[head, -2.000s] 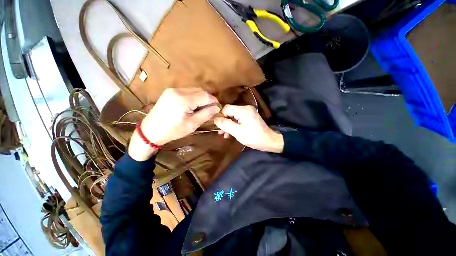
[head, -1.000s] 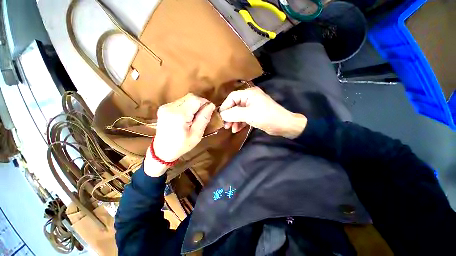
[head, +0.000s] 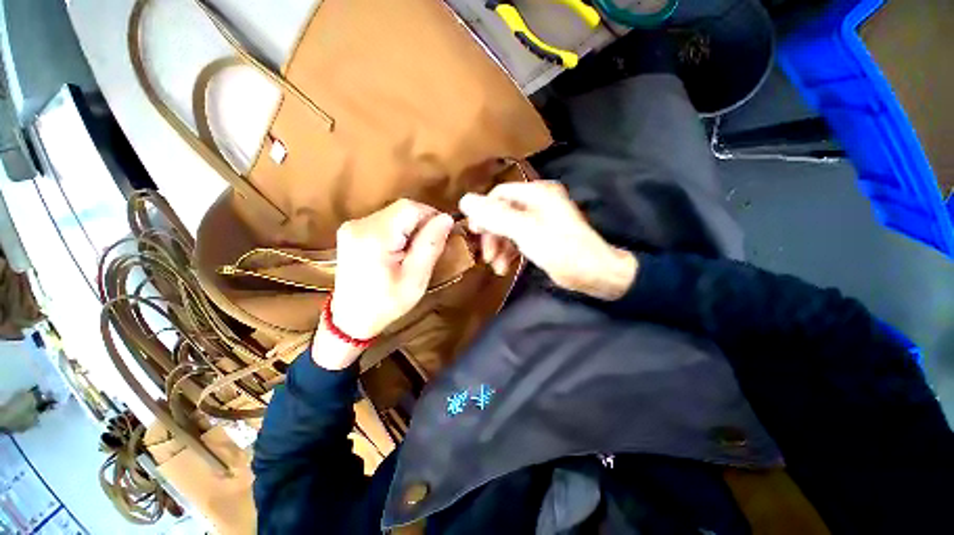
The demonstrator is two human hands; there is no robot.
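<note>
A tan tote bag (head: pixel 408 89) lies on the pale tabletop and over my lap, its mouth towards me and its brown handles (head: pixel 173 115) at the upper left. My left hand (head: pixel 387 261), with a red cord at the wrist, pinches the tan inner pocket (head: pixel 452 261) at the bag mouth. My right hand (head: pixel 549 232) is just right of it, fingertips bent close to the same edge; what lies between them is too small to tell. A pale-gold zipper line (head: pixel 282 254) runs left from my left hand.
Yellow-handled pliers (head: pixel 539 40) and dark green scissors (head: pixel 635 13) lie at the top. A heap of tan bags with many handle loops (head: pixel 157 303) is at the left. A blue crate (head: pixel 853 115) is at the right, beside a dark round bin (head: pixel 727 57).
Both hands stay at the pocket edge. My right hand's fingers have lifted slightly and curled. The view has shifted, so the pliers and scissors sit higher in the picture.
</note>
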